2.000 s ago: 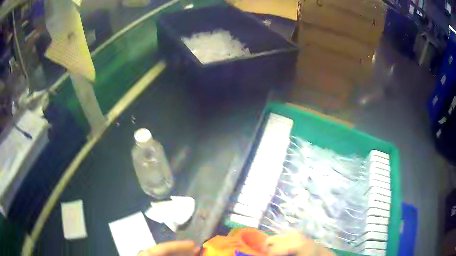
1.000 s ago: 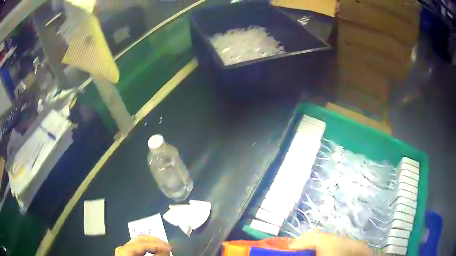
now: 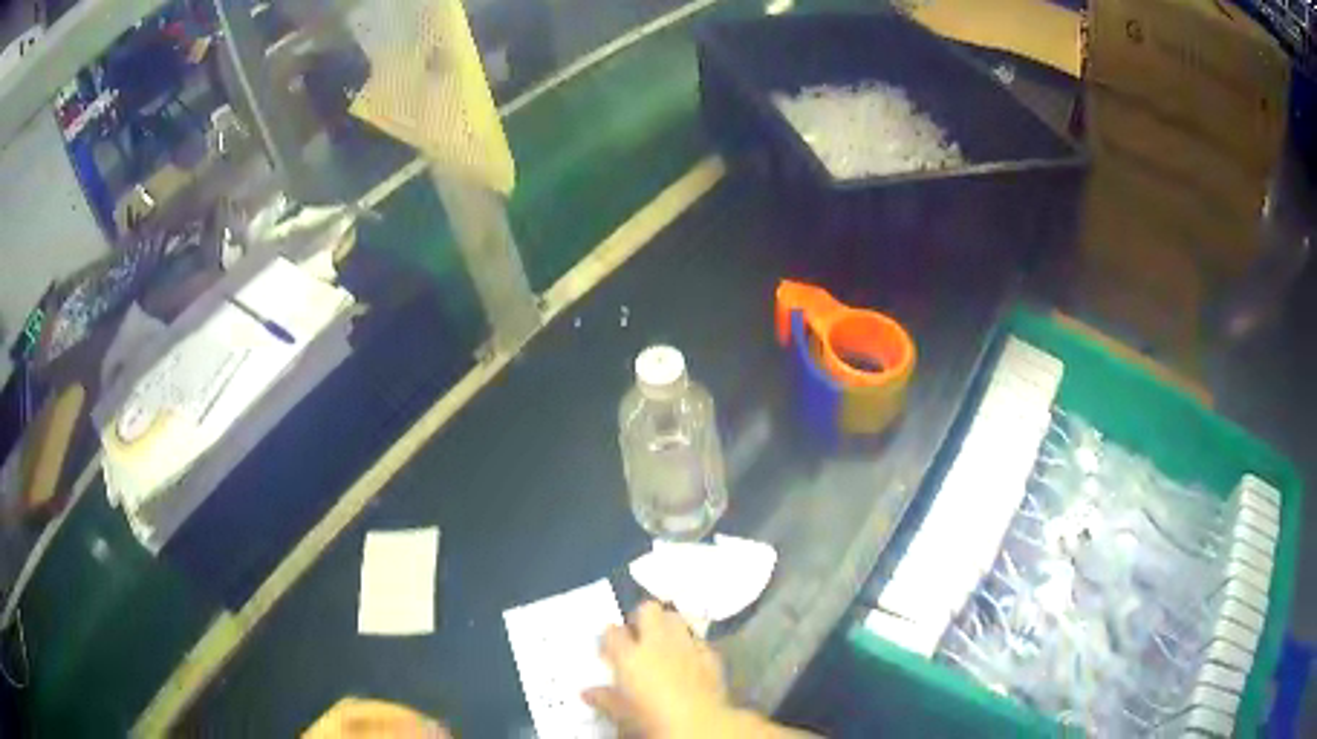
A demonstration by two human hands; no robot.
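Observation:
A white slip with faint writing [image 3: 561, 654] lies on the dark bench at the bottom middle. My right hand [image 3: 662, 676] is at its right edge, fingertips on or just over the paper; whether they pinch it is unclear. My left hand [image 3: 376, 720] is cut off by the bottom edge, left of the slip, and its fingers are hidden. A crumpled white wipe [image 3: 729, 578] lies beyond my right hand, against the base of a clear bottle with a white cap [image 3: 673, 459]. An orange and blue tape dispenser [image 3: 855, 361] stands on the bench behind them.
A green tote [image 3: 1155, 383] at the right holds rows of white units with cables between. A black bin [image 3: 939, 181] with small clear-white pieces is at the back. A cream paper square [image 3: 399, 580] lies left. Stacked record sheets with a pen [image 3: 260, 321] are beyond the yellowish rail.
The view has swung left and things appear further right. The tape dispenser, before at my right hand, now stands behind the wipe. My right hand is at the slip; my left hand is off it.

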